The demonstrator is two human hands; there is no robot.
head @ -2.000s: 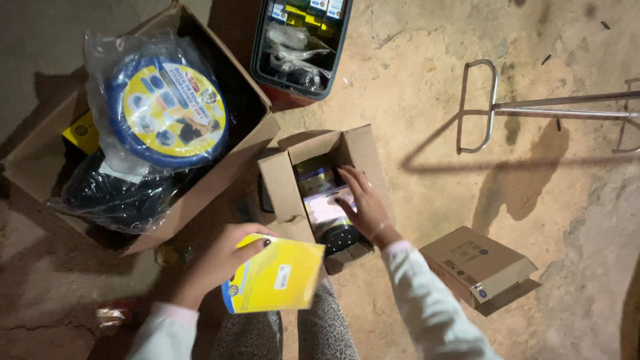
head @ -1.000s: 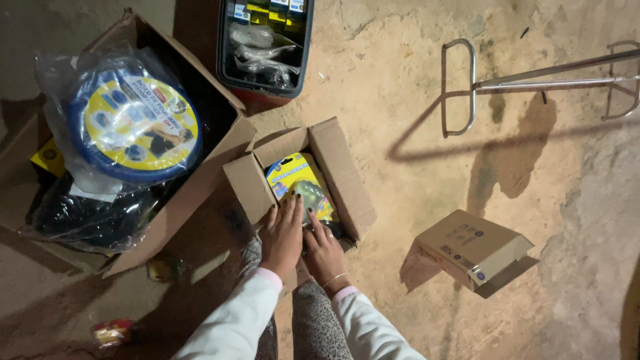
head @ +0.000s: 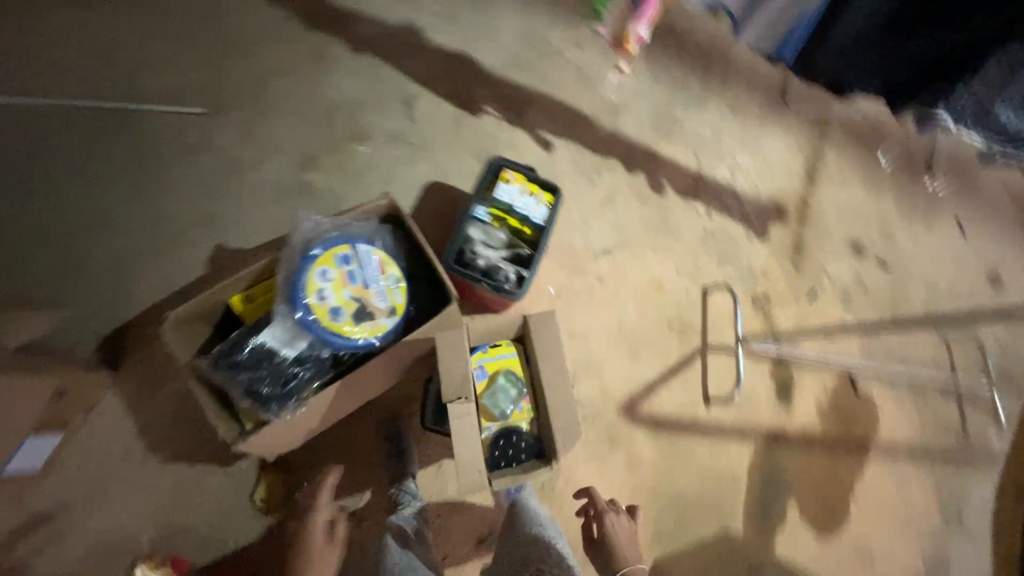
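My left hand (head: 318, 528), blurred, hangs at the bottom left, below the large cardboard box (head: 352, 400), with nothing visible in it. My right hand (head: 610, 528) is at the bottom, just right of my knee, its fingers apart and bent, holding nothing. Between and above my hands stands a small open cardboard box (head: 556, 384). In it lies a yellow blister-card package (head: 502, 384) with a clear bulge, above a black item with light dots (head: 513, 448). The large box holds a blue round item with a yellow label (head: 356, 292), wrapped in clear plastic, and black bagged goods (head: 276, 372).
A dark bin with a red base (head: 500, 232) holds yellow packages and clear bags behind the boxes. A metal tube frame (head: 740, 344) stands at the right. At the top lies a pink wrapper (head: 640, 28); a thin rod (head: 104, 105) lies at the upper left.
Both hands have left the small box and come apart, one to each side. The yellow package, held in my left hand two seconds ago, lies in the box. The view has shifted widely.
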